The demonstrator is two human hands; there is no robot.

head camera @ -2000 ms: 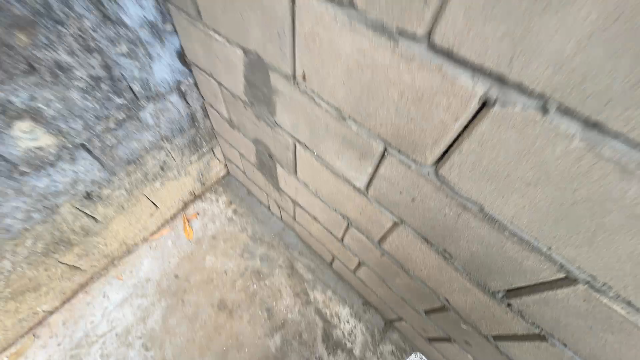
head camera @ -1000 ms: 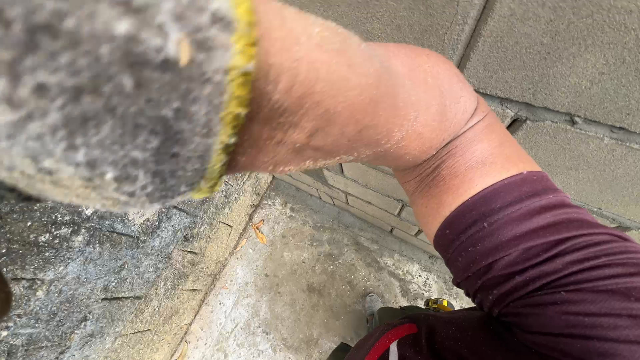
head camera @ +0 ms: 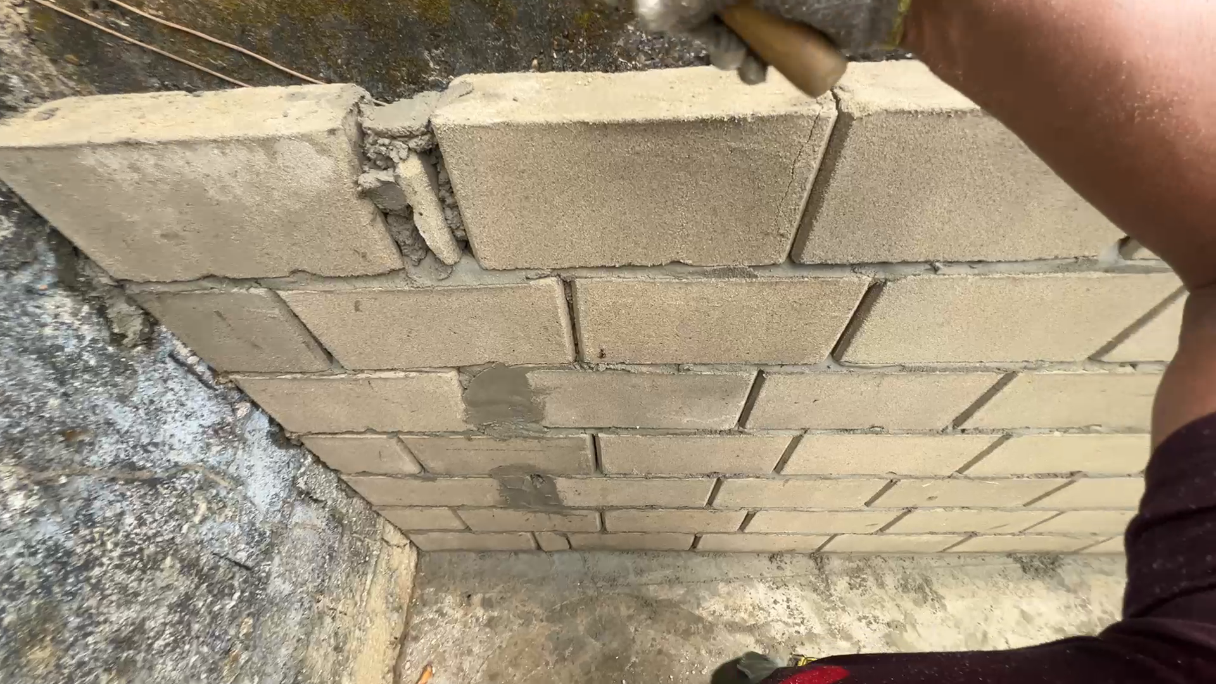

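Note:
My right hand (head camera: 855, 19), in a grey knitted glove with a yellow-edged cuff, is at the top edge of the view, closed on a tool's wooden handle (head camera: 787, 49). The tool's working end is out of view. Below the handle is a concrete block (head camera: 627, 180) of the wall's top course, with a thin crack near its right end. Left of that block, grey mortar and a block shard (head camera: 427, 209) fill a wide joint, and another top block (head camera: 209, 199) lies beyond. My left hand is out of view.
A rough, stained wall (head camera: 142, 475) meets the block wall at the left. Thin wires (head camera: 190, 38) run behind the top course at the upper left. A concrete floor (head camera: 608, 617) lies at the foot of the wall. Smeared mortar (head camera: 503, 394) marks a lower course.
The gloved right hand, close at the upper left one second ago, is now at the top right over the wall. The view has swung to the wall's top course.

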